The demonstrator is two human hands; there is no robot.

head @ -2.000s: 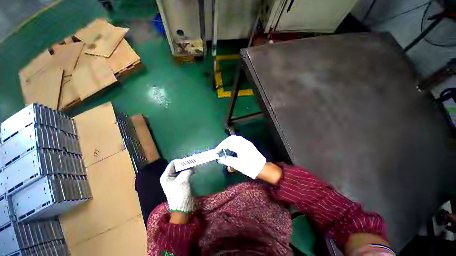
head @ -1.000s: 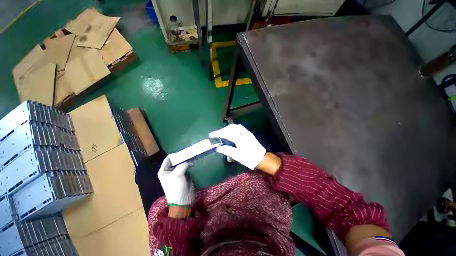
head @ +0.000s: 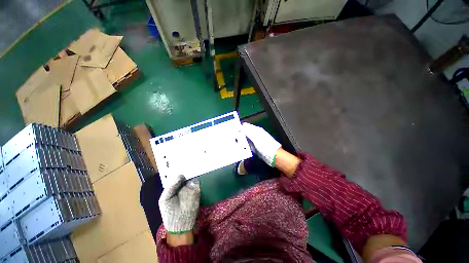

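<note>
A white rectangular sheet-metal panel (head: 203, 146) with dark slots along its far edge is held in front of my body, its broad face turned up. My left hand (head: 180, 203), in a white knit glove with a green cuff edge, grips its near left corner, thumb on top. My right hand (head: 261, 144), in the same kind of glove, holds its right edge; the fingers are partly hidden behind the panel.
Stacked panels (head: 49, 180) stand at the left on a cardboard sheet (head: 110, 205). Loose flattened cardboard (head: 85, 72) lies on the green floor at the upper left. A dark steel worktable (head: 349, 97) is at the right. A machine cabinet (head: 231, 20) stands ahead.
The panel was seen nearly edge-on and is now turned so its broad face shows. My left hand has moved slightly down and my right hand has shifted right along with the panel's edge.
</note>
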